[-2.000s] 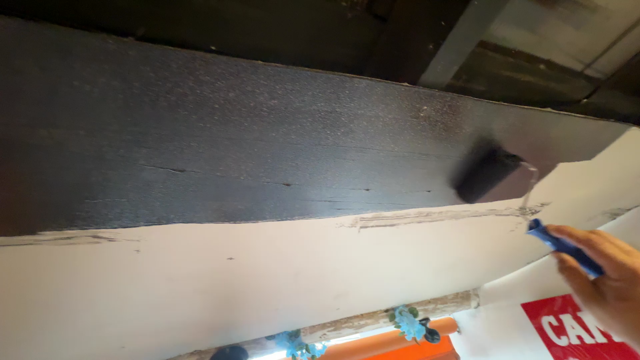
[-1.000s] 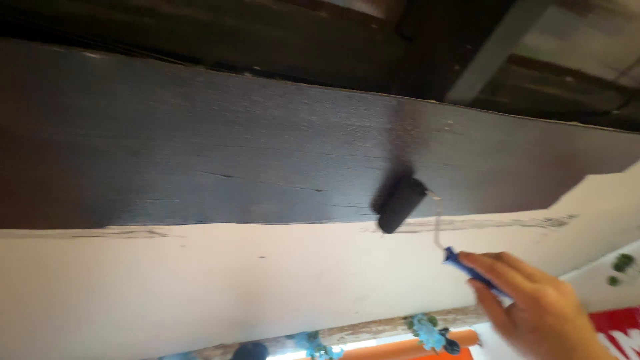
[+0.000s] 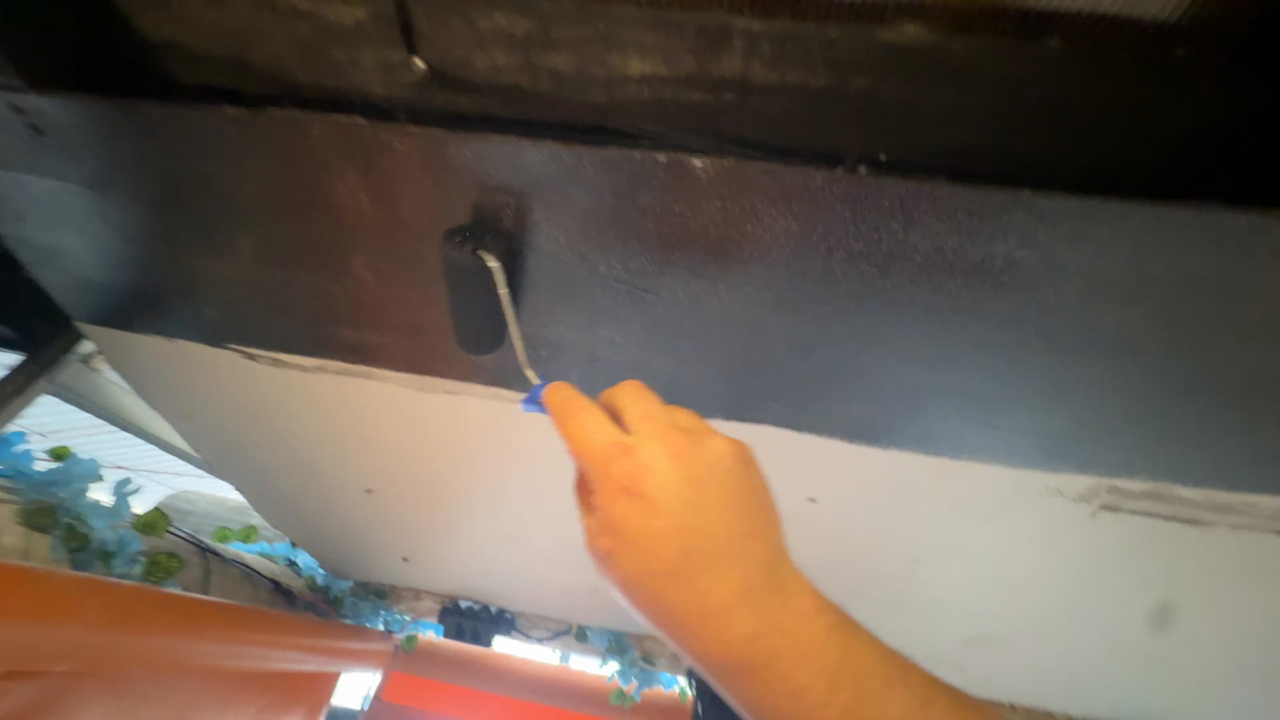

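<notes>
A small paint roller (image 3: 480, 300) with a dark, paint-covered sleeve lies against a dark painted board (image 3: 800, 300), left of the middle of the view. Its bent wire frame runs down to a blue handle, mostly hidden inside the fist of my right hand (image 3: 680, 490). The hand is in front of the board's lower edge and the off-white panel (image 3: 950, 560) below it. Dark and reddish-brown sheen shows on the board around the roller. My left hand is not in view.
Dark beams (image 3: 700, 80) run above the board. Below the pale panel hang blue artificial flowers (image 3: 80, 500) with green leaves, beside an orange sheet (image 3: 180, 640). A dark metal bar (image 3: 40, 365) crosses at the far left.
The view has swung strongly to another stretch of the board. The roller, held throughout by my right hand, has moved along the board toward the left and now stands more upright.
</notes>
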